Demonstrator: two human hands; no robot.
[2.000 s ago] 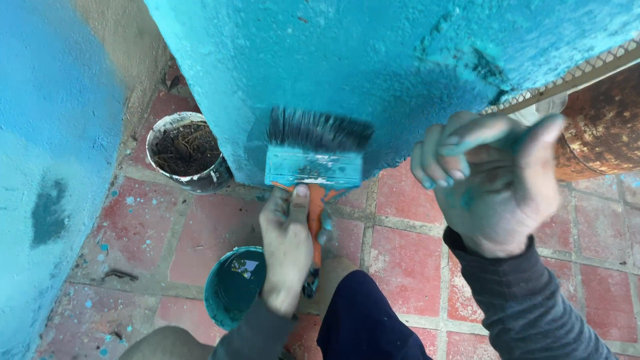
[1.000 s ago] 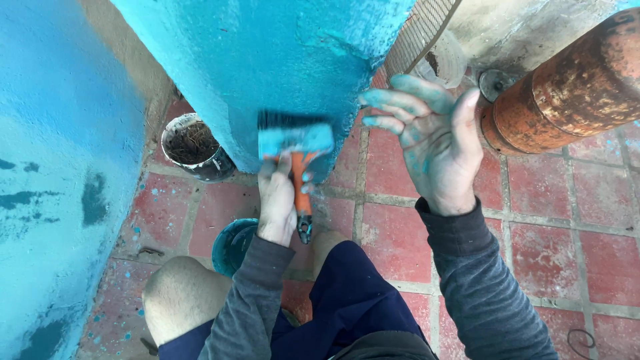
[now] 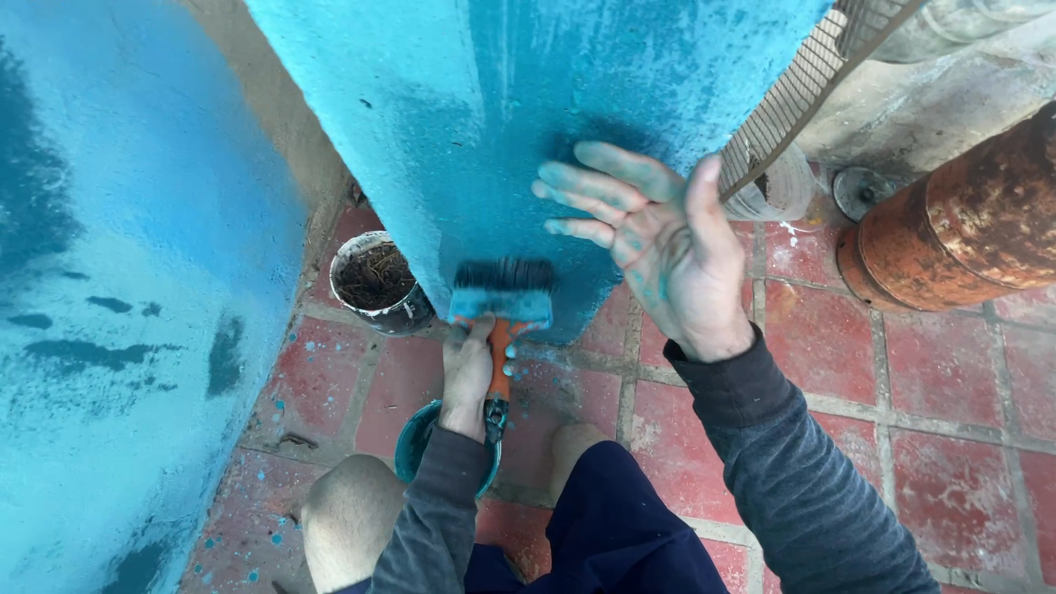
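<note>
My left hand (image 3: 468,367) is closed around the orange handle of a wide paintbrush (image 3: 502,305). Its dark bristles lie against the lower part of a blue-painted pillar (image 3: 429,181), where a darker blue band runs up the surface. My right hand (image 3: 660,239), its fingers spread and smeared with blue paint, is raised palm up in front of the pillar's right side and holds nothing. Below my left wrist, partly hidden by the forearm, a round container (image 3: 410,437) with a teal inside stands on the floor.
A pot of dry plant matter (image 3: 373,276) stands left of the pillar. The blue-painted wall (image 3: 148,272) rises at the left. On the right are a rusty metal cylinder (image 3: 957,223), a whitish container (image 3: 780,186) and a wire mesh (image 3: 796,91). Red floor tiles (image 3: 825,338) carry paint spots.
The view has shifted. My right hand, with fingers partly curled two seconds ago, now has them spread. The brush remains in my left hand at the pillar.
</note>
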